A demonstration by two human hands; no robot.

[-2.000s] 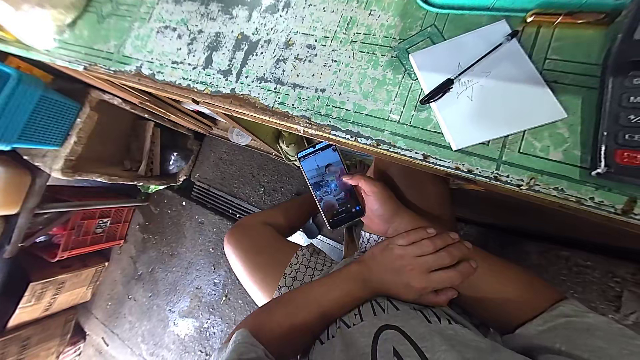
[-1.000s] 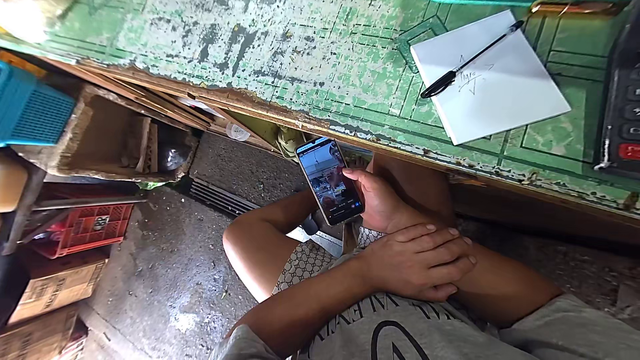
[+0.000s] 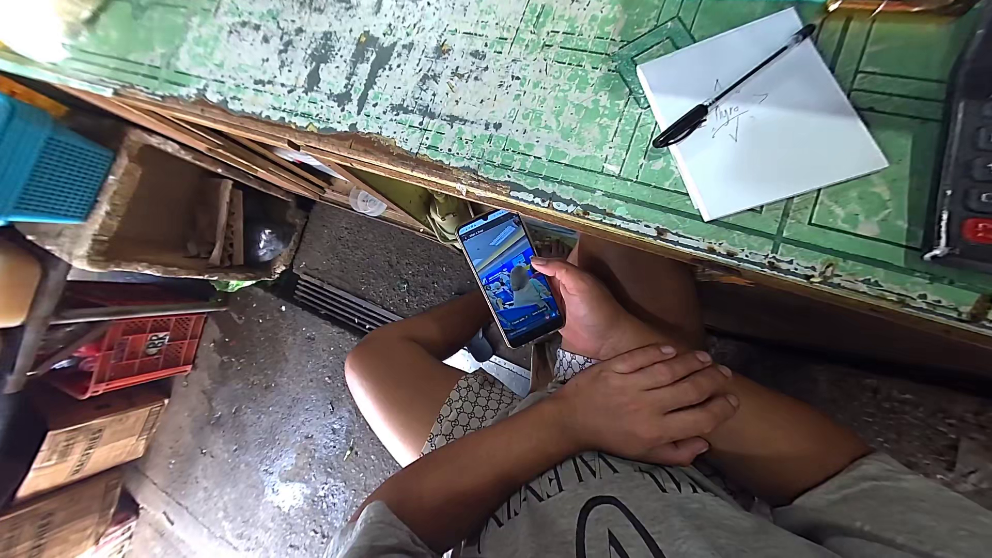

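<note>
My right hand [image 3: 593, 306] holds a smartphone [image 3: 511, 279] below the counter edge, with the thumb over the right side of its lit screen. The screen shows a picture of an indoor scene. My left hand [image 3: 655, 403] lies palm down across my right forearm near the wrist, its fingers slightly apart and holding nothing. Both forearms cross above my lap and patterned shorts. On the green counter, a black capped pen [image 3: 732, 87] lies diagonally across a white paper pad [image 3: 783, 147] that bears handwriting and a small drawing.
The worn green counter [image 3: 465, 101] runs across the top. A black keypad device [image 3: 965, 163] stands at its right end. To the left are a blue plastic basket [image 3: 58, 167], an old open box [image 3: 155, 201], a red crate [image 3: 143, 349] and cardboard boxes [image 3: 93, 449] beside the concrete floor.
The picture on the phone screen has changed. Both hands stay in nearly the same place, and the phone remains in my right hand.
</note>
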